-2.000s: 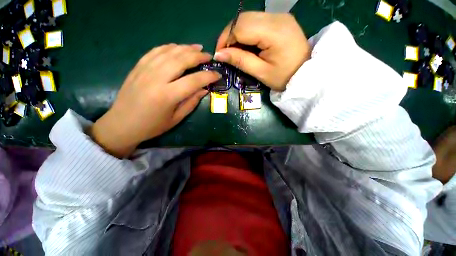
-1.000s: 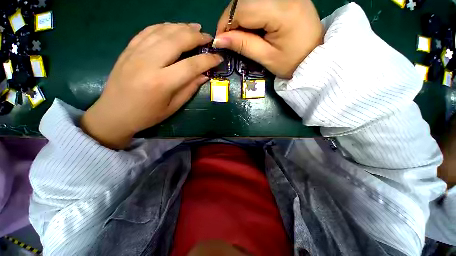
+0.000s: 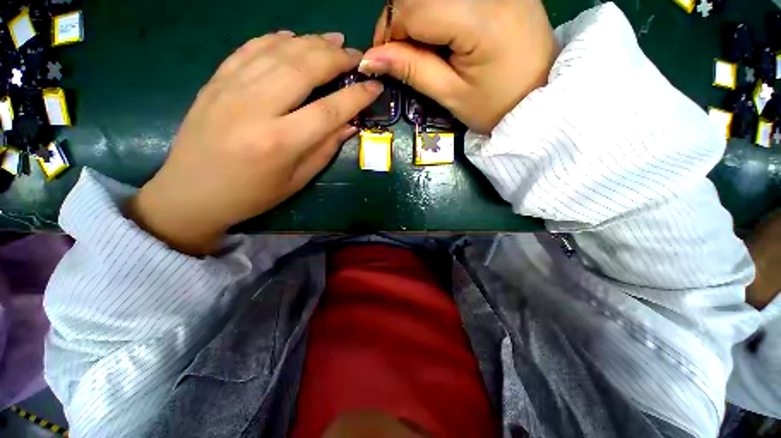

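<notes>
A black watch housing (image 3: pixel 383 106) lies on the green bench, partly under my left fingers. A second housing (image 3: pixel 426 111) lies beside it, partly covered by my right hand. A white battery with yellow edges (image 3: pixel 375 151) lies on the near side of the first housing. Another battery (image 3: pixel 435 148) lies by the second, with a grey cross-shaped pad (image 3: pixel 431 142) on it. My left hand (image 3: pixel 265 128) holds the first housing at its left side. My right hand (image 3: pixel 467 56) grips a thin dark stick, probably tweezers (image 3: pixel 390 19); its tip is hidden at the housing's far edge.
Loose groups of black units with batteries lie on the bench at far left (image 3: pixel 55 106) and far right (image 3: pixel 724 73). The bench's near edge (image 3: pixel 342 233) runs in front of my body. Parts of neighbouring people show at both sides.
The whole view has shifted, so the housings and side groups sit higher in the picture. Both hands keep nearly the same hold, and the stick stands more upright.
</notes>
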